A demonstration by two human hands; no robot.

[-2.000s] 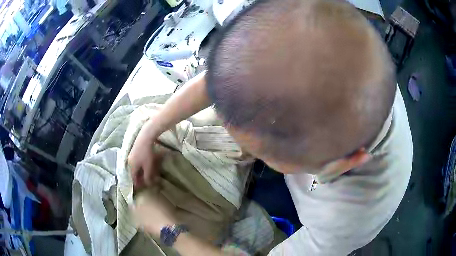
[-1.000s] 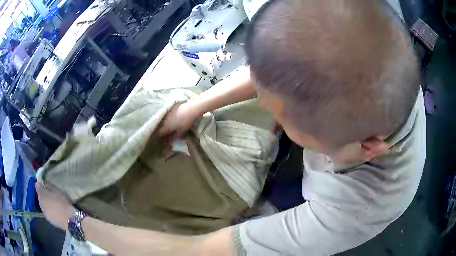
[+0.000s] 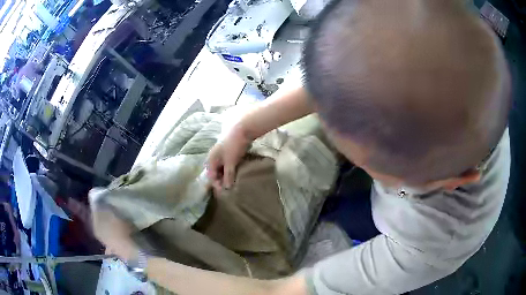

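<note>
Neither of my own hands is in view. Another person's head (image 3: 404, 86) and pale grey shirt (image 3: 427, 230) fill the right side. Both visible arms belong to that person. Under them lies a partly made garment with khaki-brown cloth (image 3: 248, 201) and pale lining (image 3: 193, 135). The person's upper hand (image 3: 228, 164) has its fingers on the khaki cloth beside a small white piece. The person's other hand (image 3: 109, 227), with a watch on its wrist, is blurred and holds up the garment's left edge.
A white sewing machine (image 3: 248, 43) with a blue badge stands on the white table (image 3: 193, 89) behind the garment. Dark racks and other machine tables (image 3: 86, 75) are at the upper left. Part of a blue bin (image 3: 356, 243) shows beside the shirt.
The other person's watch hand first swung out left, lifting the garment edge, and is now somewhat further right. Their upper hand moved down the cloth. The machine and head now sit further right in view.
</note>
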